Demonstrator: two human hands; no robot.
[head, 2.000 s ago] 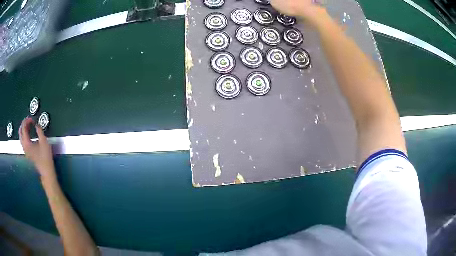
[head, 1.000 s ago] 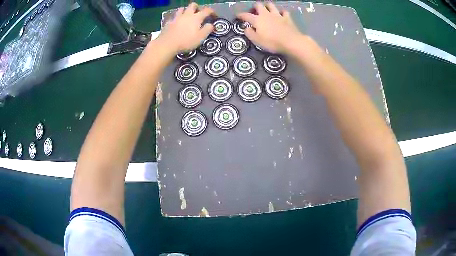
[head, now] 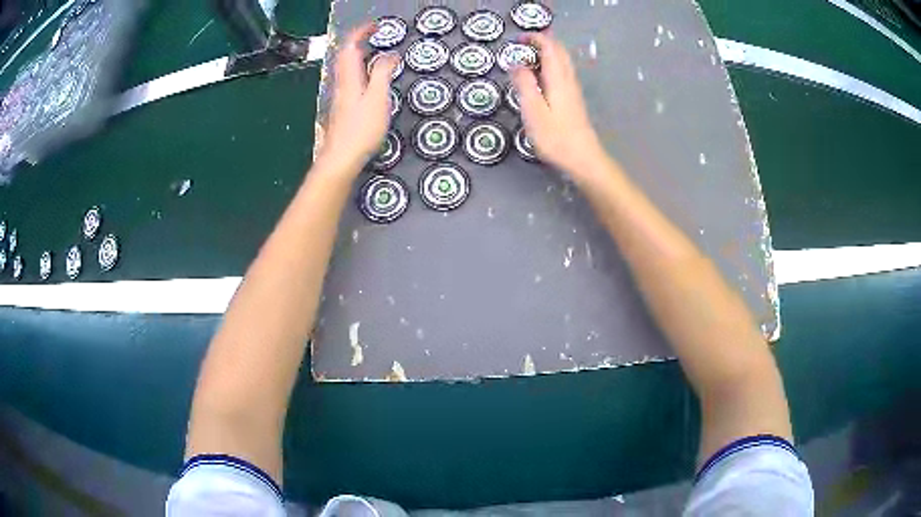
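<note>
Several round metal discs with dark rims and concentric rings [head: 435,137] lie flat in close rows on the upper left of the grey board [head: 485,293]. My left hand [head: 361,101] rests at the left side of the rows, its fingers apart against the end discs and partly covering them. My right hand [head: 550,101] rests at the right side, its fingertips around the edge of an end disc [head: 517,56]. No disc is seen lifted. The lowest row has two discs, both uncovered.
Several loose discs [head: 108,251] lie on the green belt [head: 202,232] at left, above a white line [head: 131,296]. A dark metal stand base [head: 268,56] is beside the board's upper left. A clear plastic tray [head: 50,96] is at the far left.
My left hand has come from the loose discs at left to the board. Since the previous frame, both hands have moved down along the row sides. The camera view has shifted.
</note>
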